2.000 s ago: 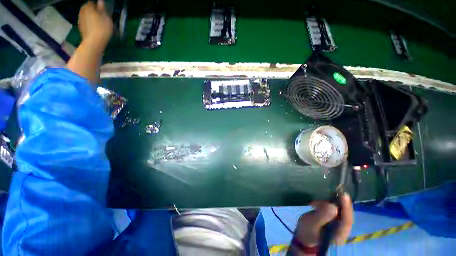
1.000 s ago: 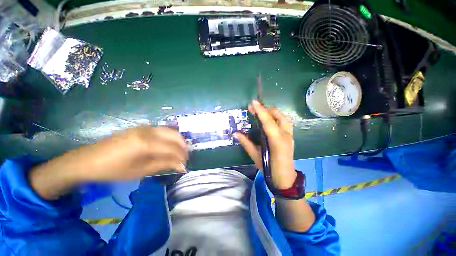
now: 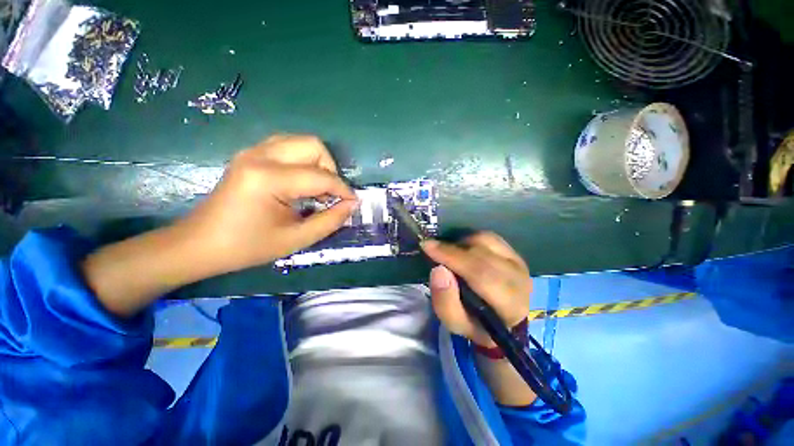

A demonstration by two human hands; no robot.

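Note:
A phone assembly (image 3: 420,207) lies on the green bench mat in front of me, with pale strips toward its left and a small board with a blue spot at its right end. My left hand (image 3: 270,196) covers its left part, thumb and forefinger pinched together over the pale strips; whether something tiny is between them cannot be told. My right hand (image 3: 483,283) holds a black soldering iron (image 3: 498,329) like a pen. Its metal tip points up-left and is at the assembly, just right of my left fingertips; exact contact is unclear.
A bag of components (image 3: 87,57) lies upper left, with loose components (image 3: 218,96) beside it. Another phone assembly (image 3: 444,19) lies at the top edge. A fan (image 3: 649,33), a tape roll (image 3: 595,155) and a yellowish pad (image 3: 783,170) are at right. A thin wire (image 3: 83,160) runs at left.
My left hand has come from the far conveyor to the near bench, where an assembly now lies. My right hand has brought the iron from beside the tape roll down to that assembly. The view has shifted nearer.

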